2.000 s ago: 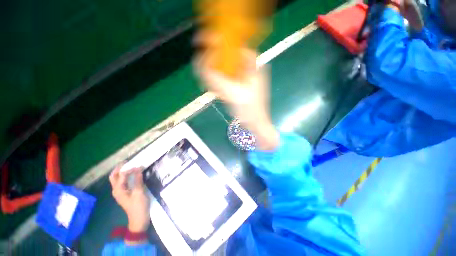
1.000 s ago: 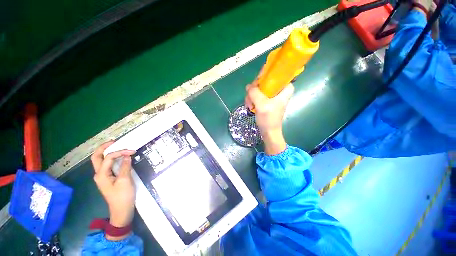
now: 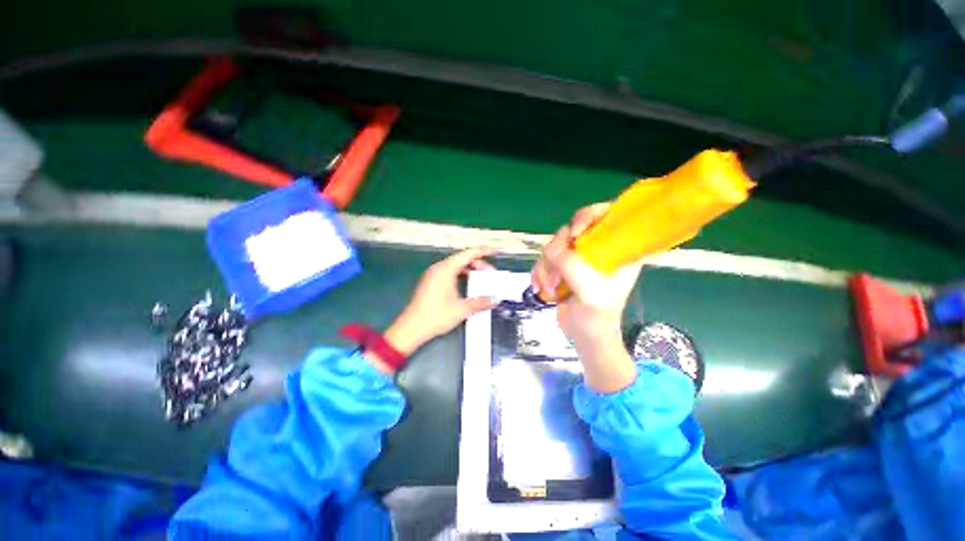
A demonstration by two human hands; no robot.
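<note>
A tablet unit lies back open in a white frame on the bench, with a large silver-white rectangle inside. My right hand grips a yellow-orange electric screwdriver, its dark tip down at the tablet's top left end. The contact of the tip is too small to tell. My left hand, with a dark red wrist band, has its thumb and fingertips at the frame's top left corner. My right hand and sleeve cover part of the tablet's right side. A round screw dish sits just right of my right wrist.
A blue bin of small white parts stands left of my left hand. A loose heap of black-and-white parts lies farther left. A red-orange frame sits on the green conveyor beyond. A red bin and a coworker's blue sleeve are at right.
The view has turned and shifted left, bringing the loose heap into full view. The screwdriver has moved from above the screw dish to the tablet's top end. My left hand stays at the frame's corner.
</note>
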